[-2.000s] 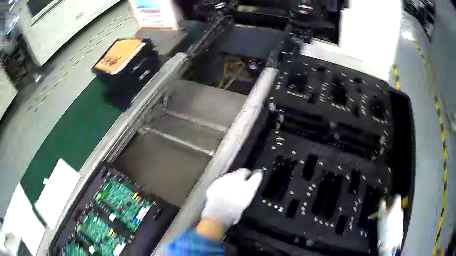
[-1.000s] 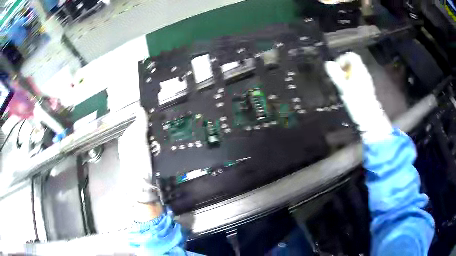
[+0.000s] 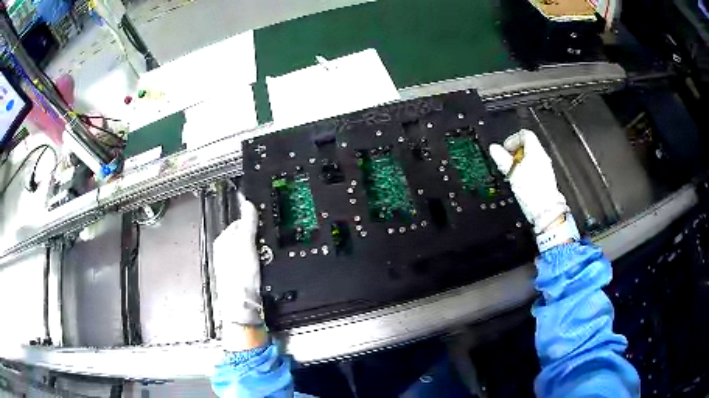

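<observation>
A black soldering pallet, window side up, lies across the conveyor rails. Green circuit board shows through its three main windows, with silver screw heads around them. My left hand, in a white glove, holds the pallet's left edge; its fingers are partly hidden. My right hand, also gloved, is curled at the right edge and holds it. A small yellowish spot shows between the right fingers; I cannot tell what it is.
The near conveyor rail and far rail run left to right. Behind are a green mat, a paper sheet with a pen, a button box and a dark box. A monitor stands left.
The view has turned from the black plates at the side to the conveyor. Both hands now hold the pallet; since a second ago it has settled lower, uncovering the paper sheet behind it.
</observation>
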